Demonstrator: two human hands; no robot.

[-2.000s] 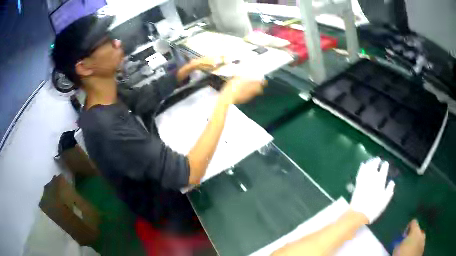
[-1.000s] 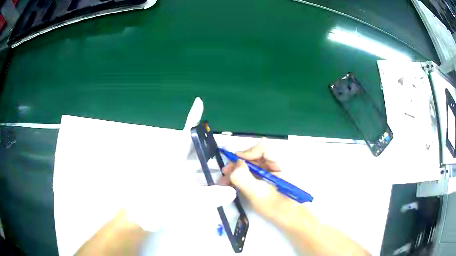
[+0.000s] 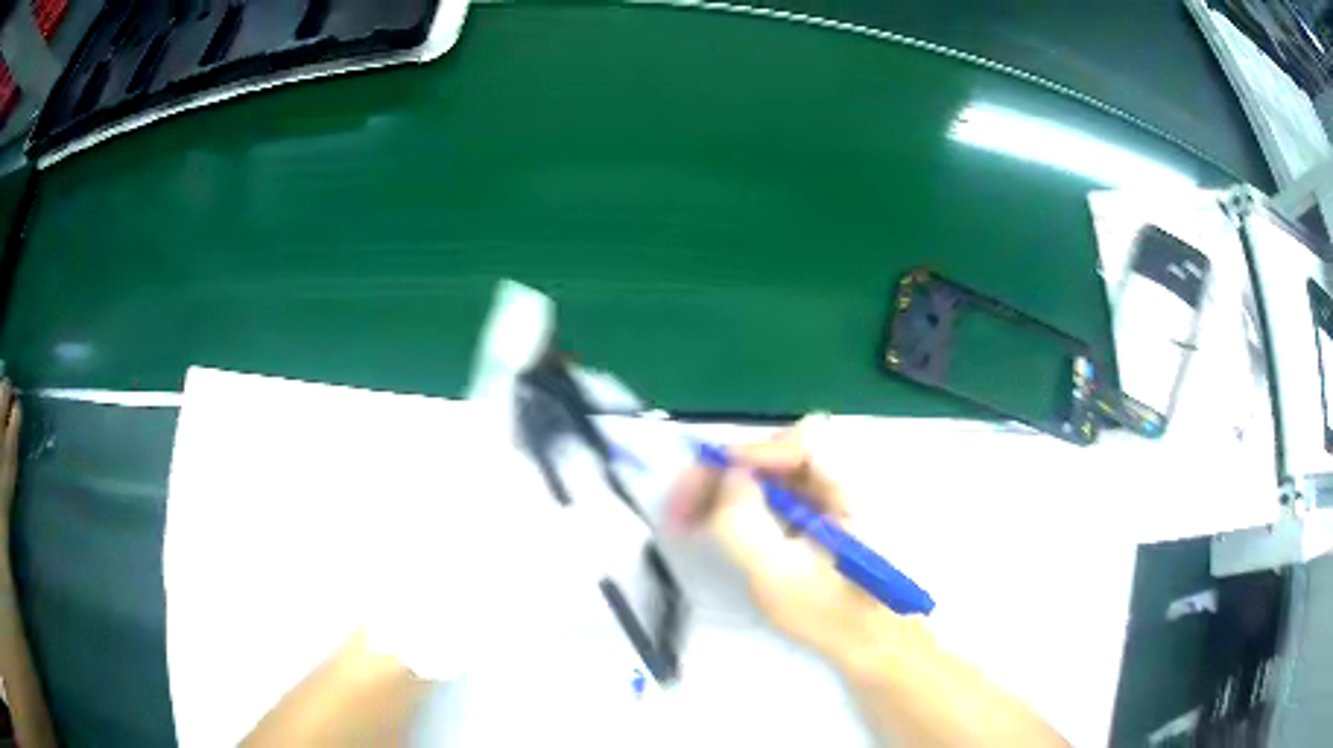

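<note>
A dark phone middle frame [image 3: 661, 595], blurred, is tilted over the white paper sheet [image 3: 293, 541]. My left hand [image 3: 515, 344], in a white glove, holds it; glove fingers show at its upper end, and the rest of the glove merges with the bright paper. My bare right hand [image 3: 768, 512] holds a blue marker pen [image 3: 848, 551], its tip end pointing up left near the frame's right side. Blur hides whether the tip touches. A small blue patch [image 3: 639, 682] is on the white surface below the frame.
Two more frames lie at the right: one on green [image 3: 924, 339], one partly on a stained paper sheet [image 3: 1170, 263] beside the white machine [image 3: 1298, 351]. A black tray [image 3: 249, 51] is at the upper left. Another person's arm [image 3: 15, 614] shows at the left edge.
The held frame and gloved fingers have shifted slightly left. At the right, where one frame lay, two now lie at different angles. An arm has appeared at the left edge.
</note>
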